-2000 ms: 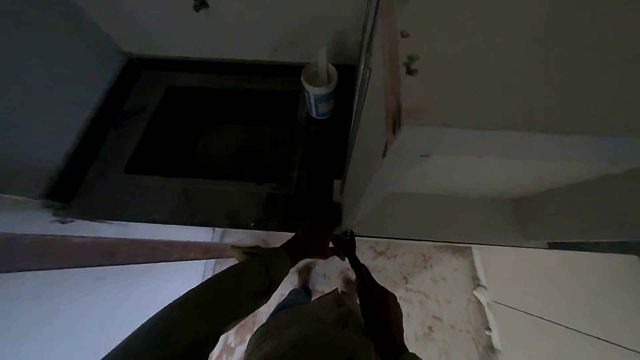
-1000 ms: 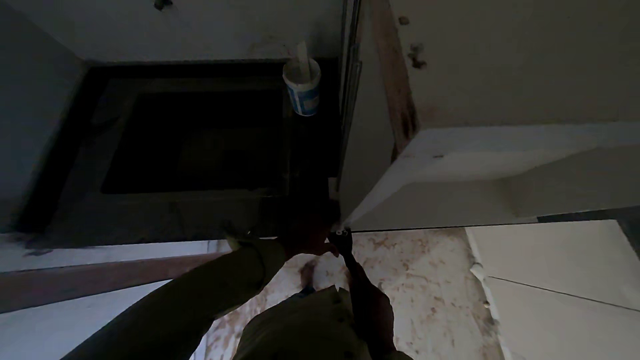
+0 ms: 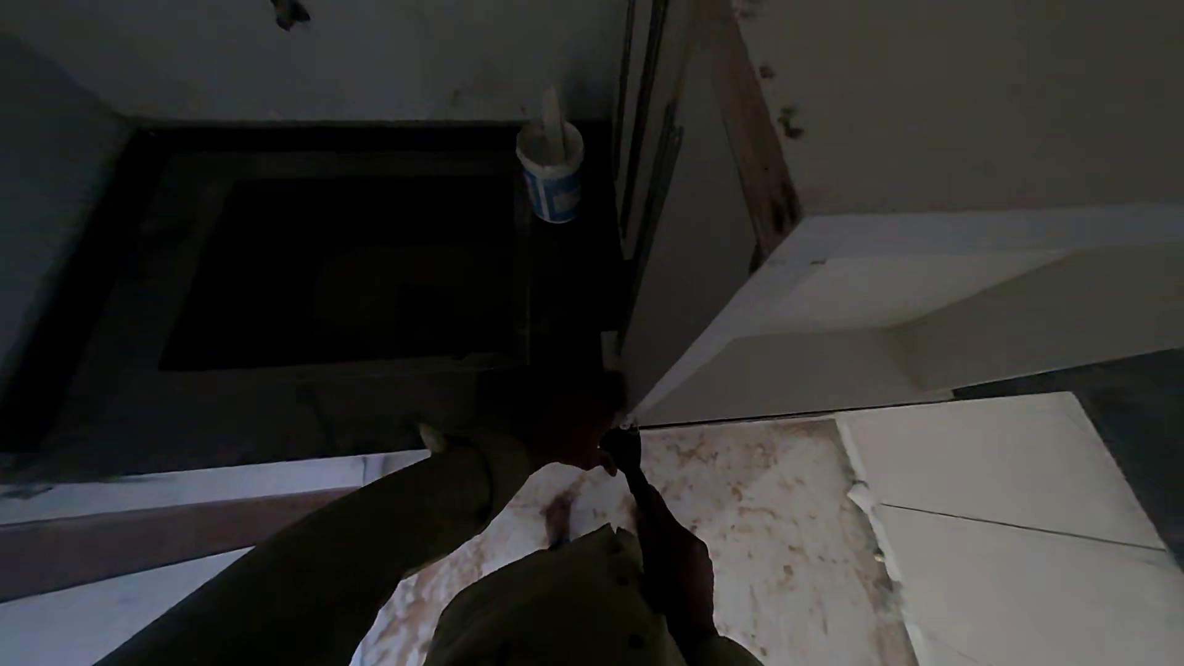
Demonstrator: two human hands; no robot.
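Note:
My left hand (image 3: 575, 433) is at the front edge of the dark countertop (image 3: 407, 407), by the foot of a pale upright panel (image 3: 689, 231). Shadow hides most of its fingers, and whether it holds anything cannot be told. Close to its right, my right hand (image 3: 668, 541) is closed on a dark slim tool (image 3: 624, 449), whose kind is unclear. The tool's tip meets the corner where the countertop and panel come together. A white and blue plastic tub (image 3: 552, 176) with a pale stick (image 3: 553, 125) upright in it stands at the back right of the countertop.
A dark rectangular recess (image 3: 351, 268) lies in the countertop. Pale shelving (image 3: 814, 370) is on the right, with a brown wooden strip (image 3: 758, 157) along the panel. Below are a stained floor (image 3: 768, 518), a pale board (image 3: 1008, 490) and a reddish-brown bar (image 3: 166, 532).
Both hands stay close together at the countertop corner. The tub stands where it stood on the countertop. The view has shifted slightly.

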